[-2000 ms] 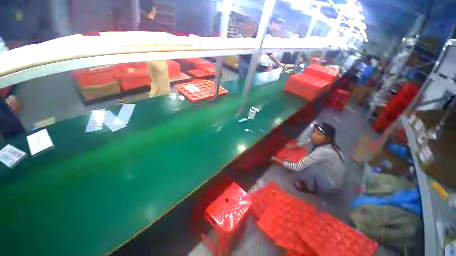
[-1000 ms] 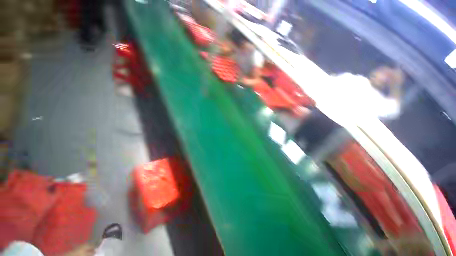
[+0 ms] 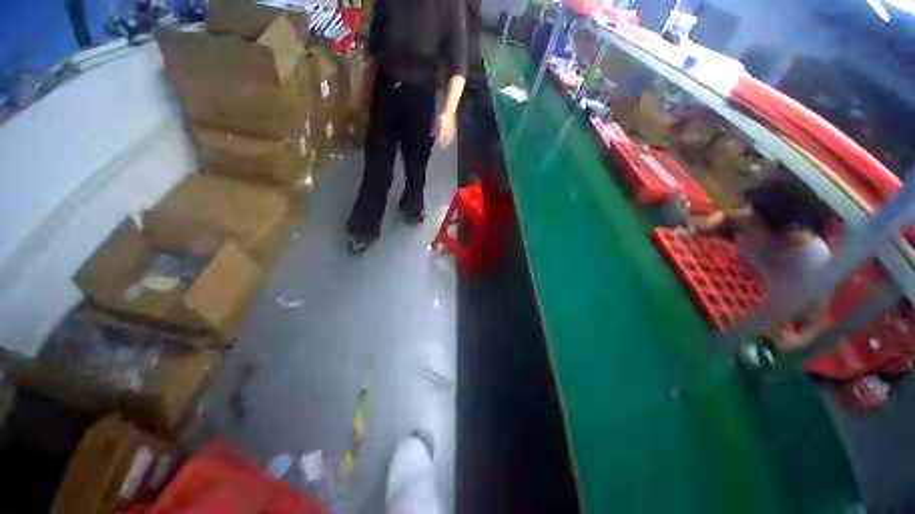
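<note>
Neither of my hands is in view. The long green bench (image 3: 592, 331) runs from the bottom right up towards the top middle. A red cell tray (image 3: 710, 278) with square pockets lies at its far side, in front of a seated person. A small clear item, perhaps a bottle (image 3: 754, 353), stands near that tray; it is blurred. A white shoe (image 3: 411, 476) shows at the bottom, on the floor.
A person in dark clothes (image 3: 406, 110) stands in the aisle ahead, by a red plastic stool (image 3: 476, 233). Open brown cartons (image 3: 226, 216) line the left side. Red trays (image 3: 236, 484) lie at the bottom left. A raised shelf (image 3: 702, 95) runs above the bench's right side.
The view has swung round along the bench to the aisle. The standing person and the cartons are now plainly in view; the crouching person in stripes has left the picture.
</note>
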